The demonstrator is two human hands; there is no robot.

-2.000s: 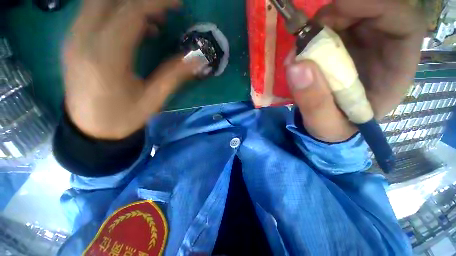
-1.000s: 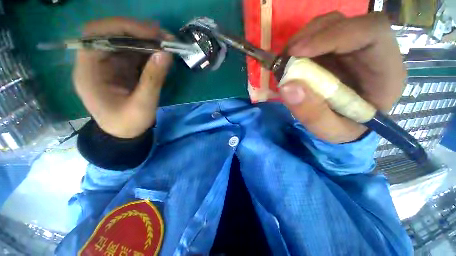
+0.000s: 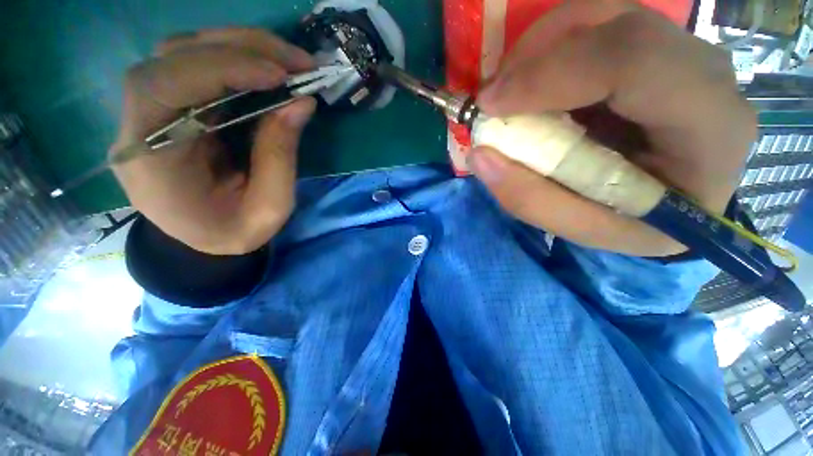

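Note:
A round black device unit with a shiny circuit sits on a pale round holder on the green mat. A silver-white battery cell lies at its lower side. My left hand holds thin silver tweezers, whose tips are at the cell and the unit's lower left. My right hand holds a soldering iron with a cream-taped grip and dark blue handle. Its metal tip is at the right edge of the circuit; exact contact is hard to tell.
A red pad with a cream tape strip lies under the right hand. Battery trays stand at the right, and clear trays at the left. A blue coat with a red badge fills the bottom.
My left hand first left the unit, then came back with tweezers, which now show tilted and parted at the cell. The iron has come down from the upper right to the circuit.

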